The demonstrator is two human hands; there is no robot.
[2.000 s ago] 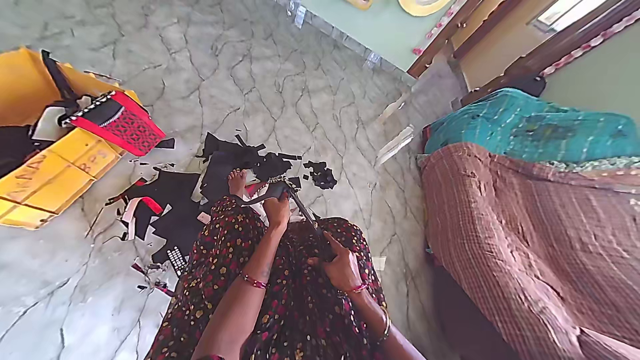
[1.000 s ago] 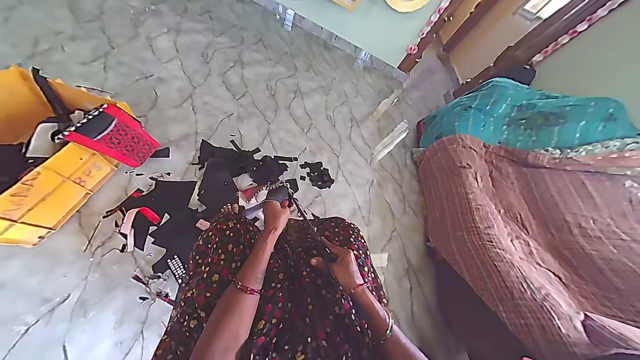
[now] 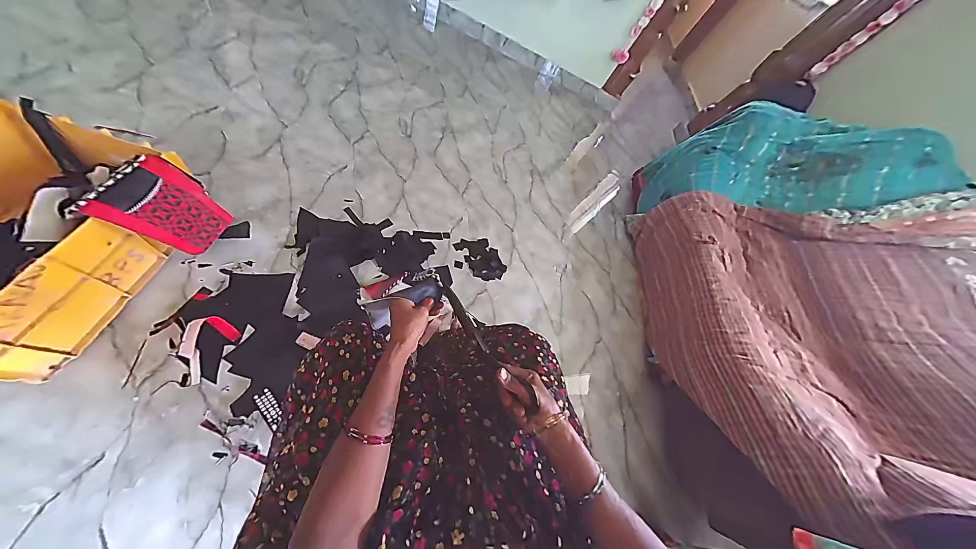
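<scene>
My left hand [image 3: 413, 319] grips a small dark piece [image 3: 421, 290] with red and white trim, held just past my knees. In my right hand [image 3: 526, 395] are long dark scissors [image 3: 473, 328], their blades reaching up beside the piece at my left hand. How wide the blades stand apart cannot be made out. Past and left of my hands, black fabric scraps [image 3: 332, 267] lie spread on the floor, with a red strip [image 3: 223, 329] and white bits among them. A smaller heap of black scraps [image 3: 484, 259] lies beyond my hands.
At the left stands a yellow cardboard box [image 3: 91, 286] bearing writing, with a red and black patterned fabric piece [image 3: 164, 202] over its rim. A brown striped cloth [image 3: 762, 328] and a teal cloth [image 3: 793, 160] cover something large at the right. White strips [image 3: 596, 200] lie near the wall.
The dark piece with red and white trim in my left hand shows more than two seconds ago. My right hand stays on the scissors. The box and cloths have not moved.
</scene>
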